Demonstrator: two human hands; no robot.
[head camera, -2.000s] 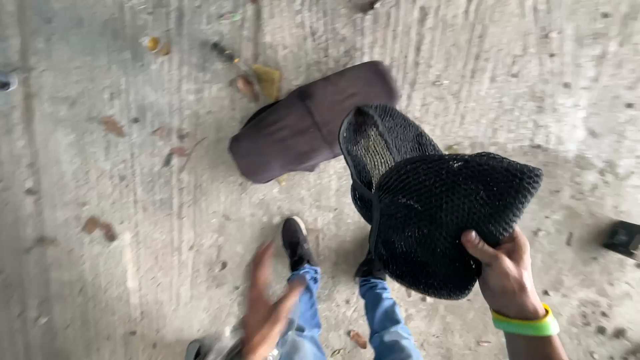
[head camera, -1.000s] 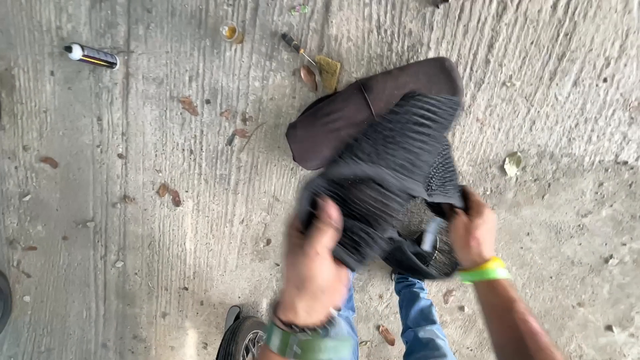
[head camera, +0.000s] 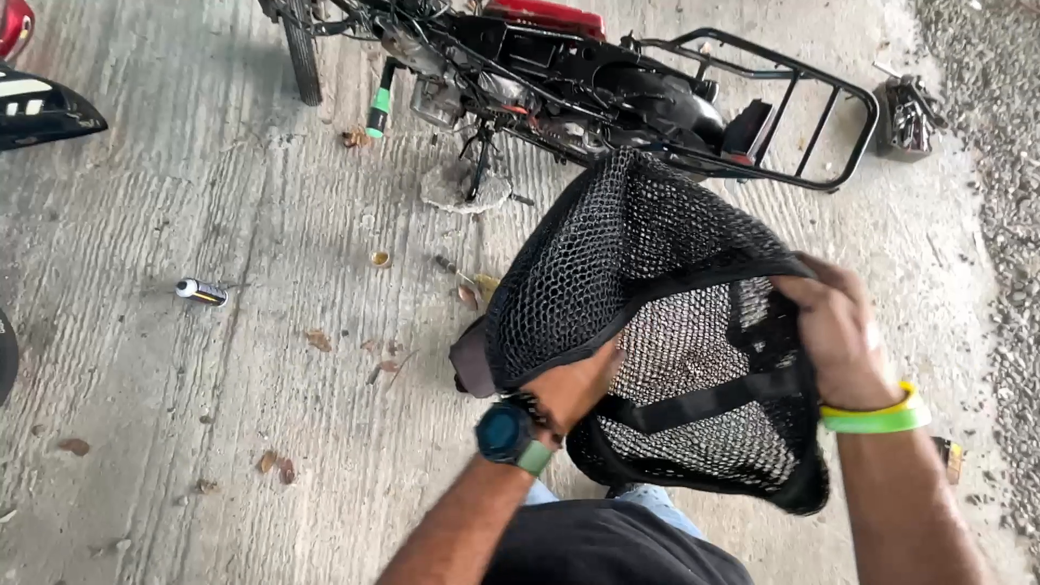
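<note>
A black mesh seat cover (head camera: 561, 268) hangs spread between my two hands, its underside with a black strap facing me. My right hand (head camera: 845, 341) grips its edge at the right, fingers partly hidden behind the mesh. My left hand (head camera: 573, 386), with a watch at the wrist, reaches into the cover's opening from the left; its fingertips are partly covered, and whether they pinch the mesh does not show. Behind the cover, a dark brown motorcycle seat (head camera: 473, 357) lies on the concrete, mostly hidden.
A motorcycle (head camera: 528, 73) without its seat stands ahead, with a black rear rack (head camera: 837, 138). A green-handled tool (head camera: 379, 110), a spray can (head camera: 201, 292), a screwdriver (head camera: 448, 265), a small cup (head camera: 379, 258) and a tool-filled container (head camera: 906, 118) are about. Body panels lie at left.
Two seconds ago only my right hand held the mesh cover; my left hand has since come to it. The cover is now opened out, its underside showing. The view has tilted up to the motorcycle.
</note>
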